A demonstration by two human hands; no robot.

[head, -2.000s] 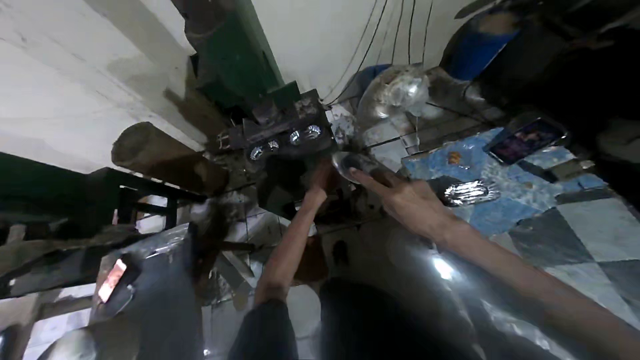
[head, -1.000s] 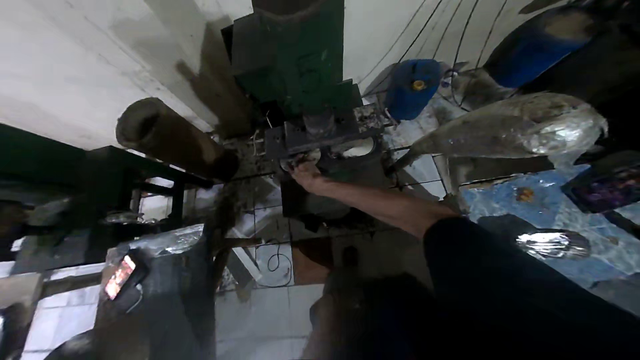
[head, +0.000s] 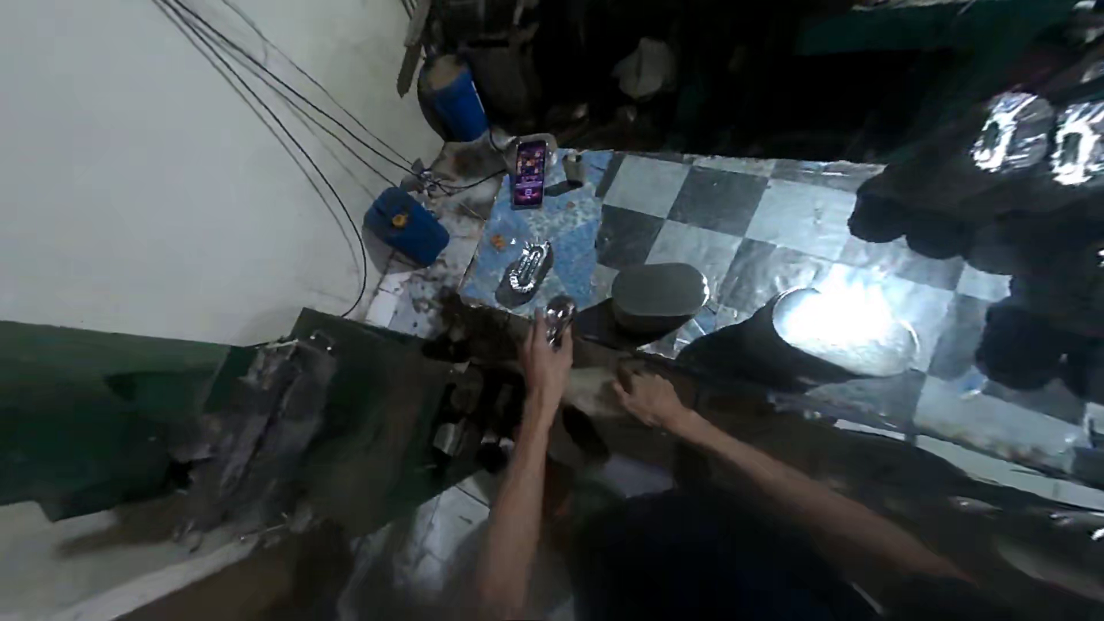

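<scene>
My left hand (head: 545, 358) grips a small shiny metal piece (head: 559, 317) at the front edge of the checkered table. To its right, my right hand (head: 651, 398) is low beside the same edge with its fingers partly bent; I see nothing held in it. Another shiny oblong metal piece (head: 529, 266) lies on the blue sheet (head: 571, 226) just beyond my left hand. A grey oblong block or stack (head: 660, 291) stands on the table to the right of that sheet.
A phone (head: 529, 173) with its screen lit lies on the blue sheet. Blue plastic containers (head: 407, 226) stand left of the table. A brightly lit oblong metal object (head: 845, 332) is on the checkered tabletop (head: 716, 203). Green machinery (head: 371, 431) is at the lower left.
The view has swung far to the right, onto the table. One second ago a hand reached to the machine; now both hands are at the table's edge and my left one holds a shiny piece.
</scene>
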